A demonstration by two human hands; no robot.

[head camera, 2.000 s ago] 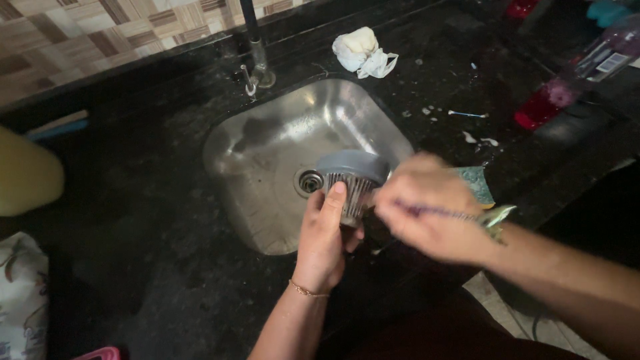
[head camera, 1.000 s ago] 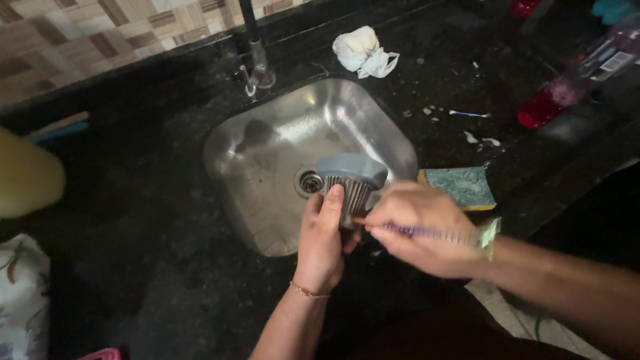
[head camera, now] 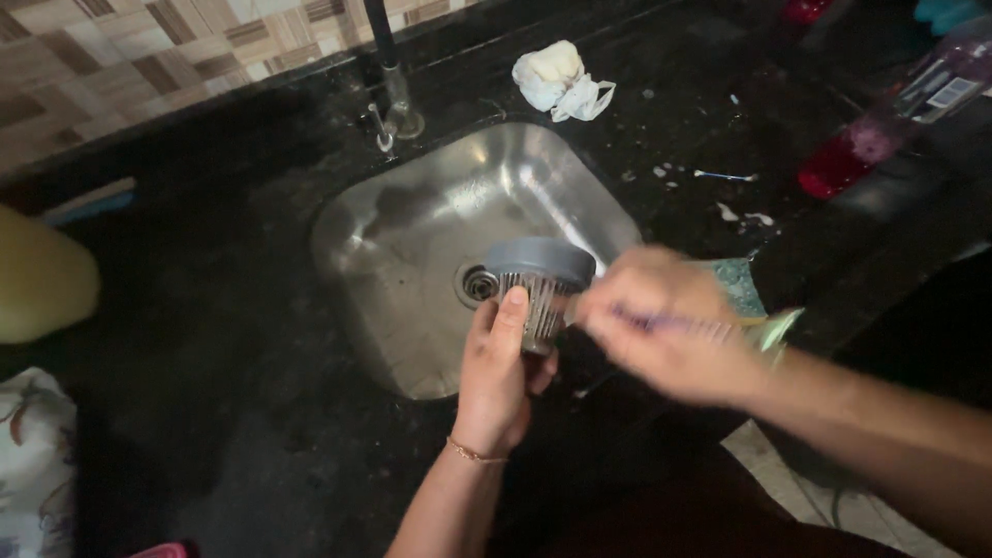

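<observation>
My left hand (head camera: 504, 364) grips a pleated filter with a grey rim (head camera: 540, 267), tilted over the near right part of a stainless steel sink (head camera: 418, 232). The thumb lies on the pleats, and the other fingers are partly hidden behind them. My right hand (head camera: 666, 325), blurred, is closed around a thin purplish handle (head camera: 643, 316) just right of the filter. The tool's tip is by the pleats, too blurred to name; its broad, pale green other end (head camera: 779, 329) sticks out past the wrist. The sink's drain (head camera: 478, 285) shows behind the filter.
A faucet (head camera: 399, 108) stands behind the sink, with a knotted white plastic bag (head camera: 562, 81) to its right. On the right are a sponge (head camera: 732, 283), a cotton swab (head camera: 725, 176) and a bottle of red liquid (head camera: 860, 151). A yellowish container (head camera: 43, 275) stands at far left.
My right hand with the thin tool has shifted slightly beside the filter, and the sponge, more fully visible one second ago, is partly covered. My left hand and the filter have hardly moved.
</observation>
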